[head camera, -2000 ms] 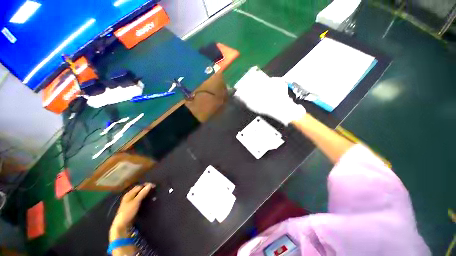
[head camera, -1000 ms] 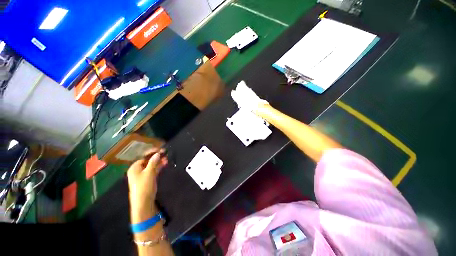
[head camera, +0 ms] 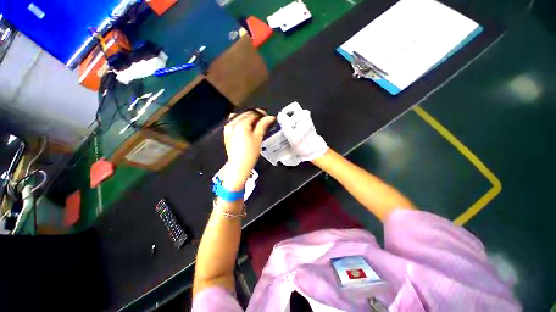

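My right hand (head camera: pixel 303 138), in a white glove, grips a white set-top box (head camera: pixel 277 149) above the black table, tilted on edge. My bare left hand (head camera: pixel 245 139) is at the box's left side, its fingers around a thin dark cable (head camera: pixel 251 112) at the edge of the box. The plug end is hidden between the hands. A second white box (head camera: pixel 250 184) lies on the table, mostly hidden behind my left wrist.
A remote control (head camera: pixel 171 223) lies on the black table (head camera: pixel 140 210) at the left, near a small dark connector (head camera: pixel 153 249). A clipboard (head camera: pixel 409 46) lies at the upper right. Another white unit (head camera: pixel 289 16) is beyond the table. The rear bench (head camera: pixel 198 30) holds a blue marker (head camera: pixel 174 70).
My left hand has moved right to the box with the cable. My right hand has lifted and tilted the box. The remote control has come into view, and the unit beyond the table has shifted slightly.
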